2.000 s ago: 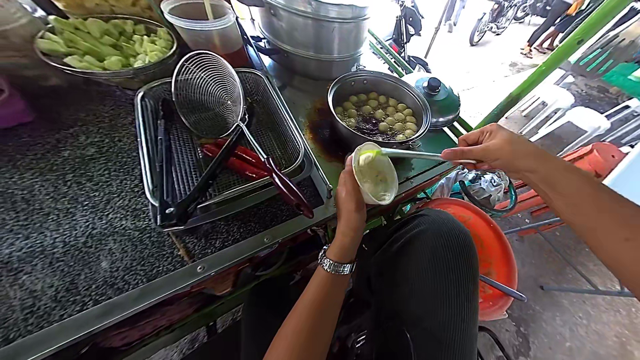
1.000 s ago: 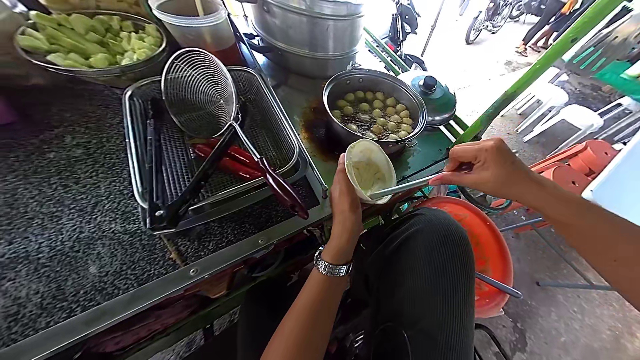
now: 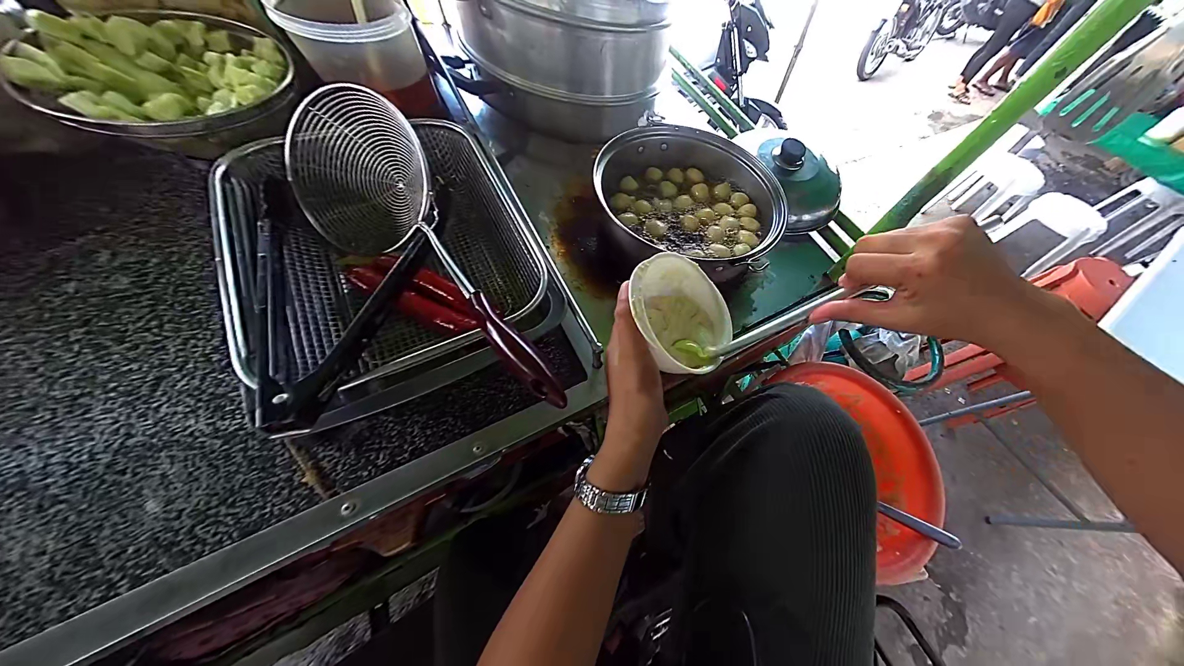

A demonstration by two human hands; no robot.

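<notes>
My left hand [image 3: 634, 375], with a metal watch at the wrist, holds a small pale bowl [image 3: 683, 310] tilted toward me. A little pale green batter-like stuff clings inside it. My right hand [image 3: 911, 277] grips the handle of a metal spoon [image 3: 777, 326], whose tip rests low inside the bowl. Just beyond the bowl, a metal pot [image 3: 615, 153] holds many round balls in bubbling dark liquid. A glass lid with a black knob [image 3: 809, 185] lies behind the pot, at its right.
A wire basket [image 3: 518, 222] at the left holds tongs, red sausage-like pieces and a wire skimmer [image 3: 356, 171]. Behind are a bowl of cut green pieces [image 3: 153, 74], a plastic tub [image 3: 356, 46] and a steamer [image 3: 569, 55]. A green pole [image 3: 1008, 116] slants at the right; an orange basin [image 3: 888, 444] is below.
The spoon has moved within the bowl, its tip now at the lower part near the rim. The bowl stays in my left hand, in front of the pot.
</notes>
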